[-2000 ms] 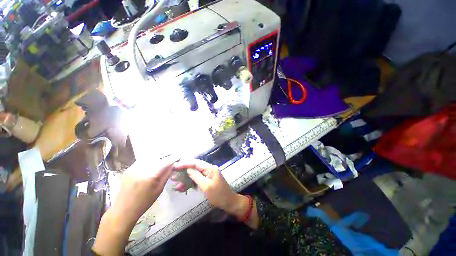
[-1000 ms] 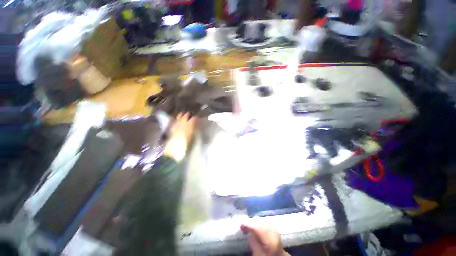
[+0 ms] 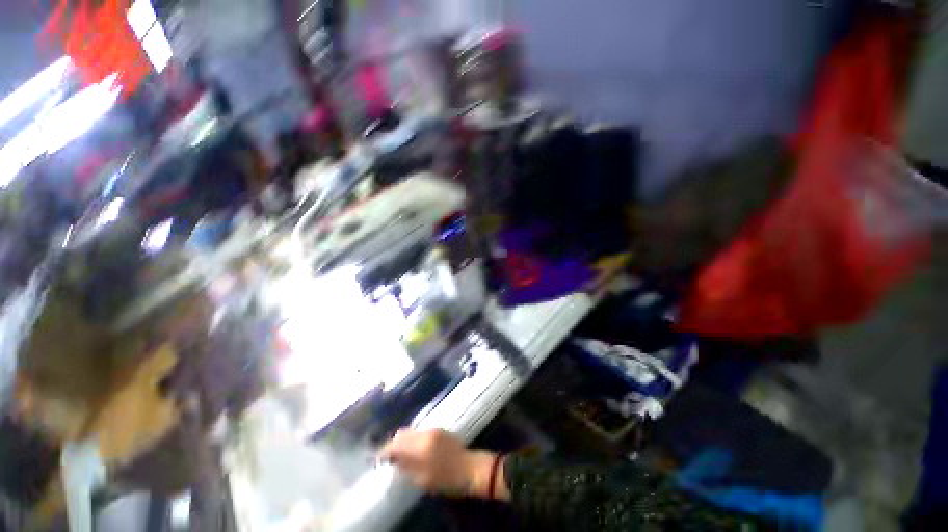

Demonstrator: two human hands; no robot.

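Note:
The frame is blurred. My right hand (image 3: 428, 460) is at the front edge of the white table (image 3: 364, 504), in front of the sewing machine, with its fingers curled. Whether it holds anything cannot be told. My left hand is not in view. The white sewing machine (image 3: 400, 213) stands beyond my right hand, and its lamp glare hides the needle area. A dark strap (image 3: 509, 343) lies across the table edge to the right of the needle area.
Purple cloth (image 3: 551, 278) with red scissor handles (image 3: 523, 271) lies right of the machine. A large red bag (image 3: 774, 275) is at the right. White offcuts (image 3: 634, 364) lie below the table edge. Brown cardboard (image 3: 135, 405) and blurred dark cloth are at the left.
My two hands were together before the machine, then my left hand reached to the dark cloth pile at left. Now it is out of view. My right hand stays by the table edge; the view has swung right.

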